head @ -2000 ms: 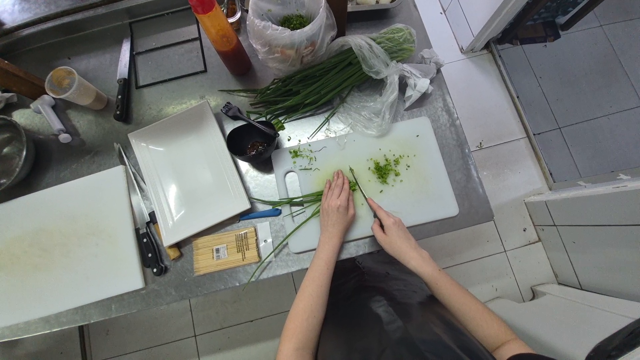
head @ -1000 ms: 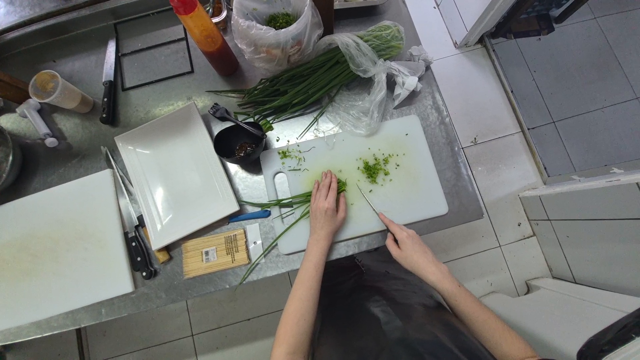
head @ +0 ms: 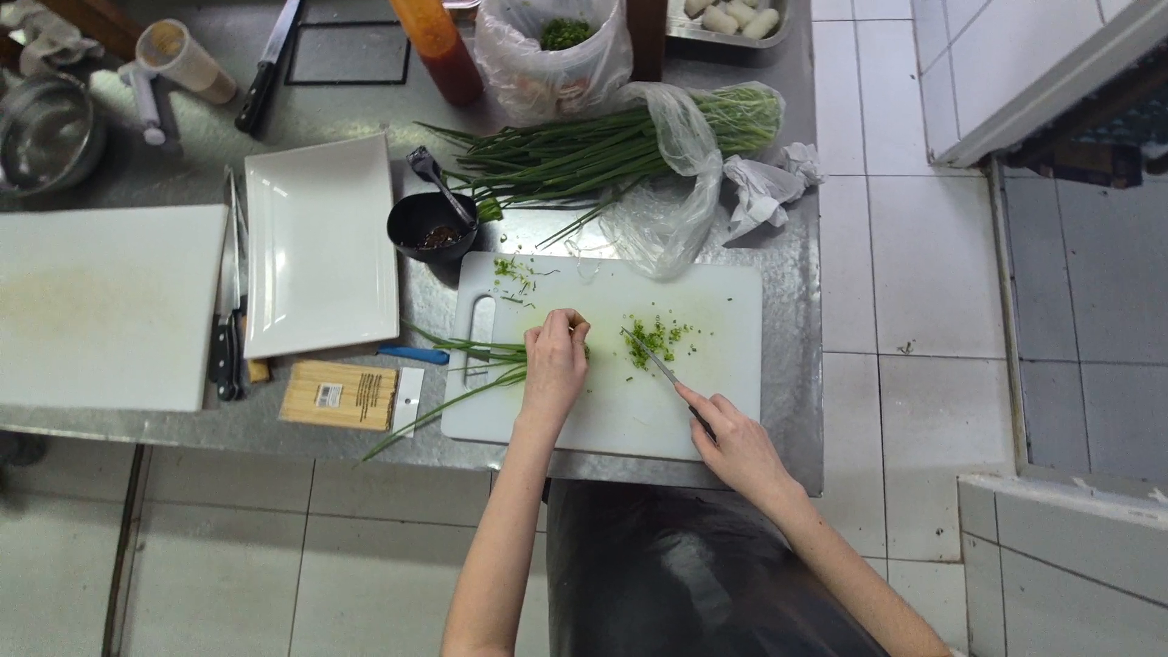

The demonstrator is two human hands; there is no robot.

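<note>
My left hand [head: 557, 360] grips several long green stalks [head: 488, 351], likely chives, over the white plastic cutting board [head: 712, 297]; their loose ends trail past the board's handle slot to the left. My right hand [head: 735, 447] holds a knife [head: 662, 367] by its dark handle, the blade tip at a small heap of chopped green bits [head: 659, 338]. More scraps [head: 516, 278] lie near the board's upper left corner. Behind the board rests a large bunch of the same stalks [head: 566, 155], partly in a clear plastic bag [head: 671, 224].
Left of the board are a black bowl [head: 420, 219] with a utensil, a white rectangular plate [head: 319, 246], a pack of wooden sticks [head: 338, 394], a blue-handled tool [head: 413, 354], knives [head: 228, 356] and another cutting board [head: 100, 310]. A sauce bottle [head: 443, 55] and bag-lined container [head: 552, 73] stand behind.
My left hand has gone from lying flat over the stalks to gripping them with bent fingers. The knife blade, beside the left hand two seconds ago, is now over the chopped heap.
</note>
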